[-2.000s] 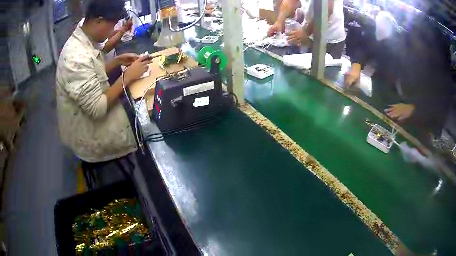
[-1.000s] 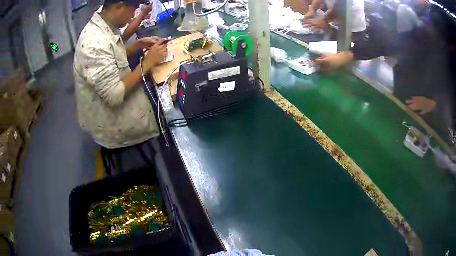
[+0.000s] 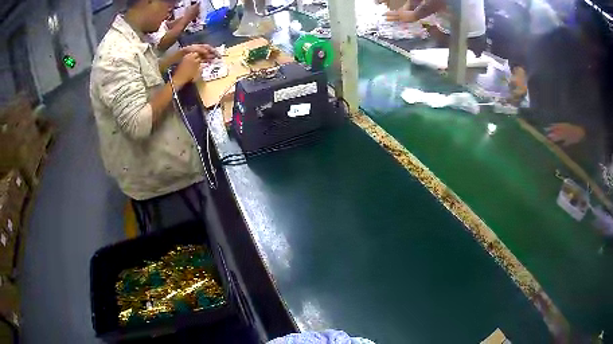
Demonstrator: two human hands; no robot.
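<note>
Neither of my hands is in the picture. A piece of pale blue cloth shows at the bottom edge; I cannot tell what it belongs to. Nearest in front of me is the dark green bench top. A white housing with parts inside lies on the green belt at the right. A black box, likely a soldering station, stands at the bench's far end, with a green-rimmed spool behind it.
A black crate of brass and green pieces stands at lower left. A person in a pale jacket sits at left, working over cardboard. A post stands beside the speckled rail. Other people are across the belt.
The other person's hand across the belt has drawn back from the far white housing. A white bagged item now lies on the far belt. The pale blue cloth shows slightly more.
</note>
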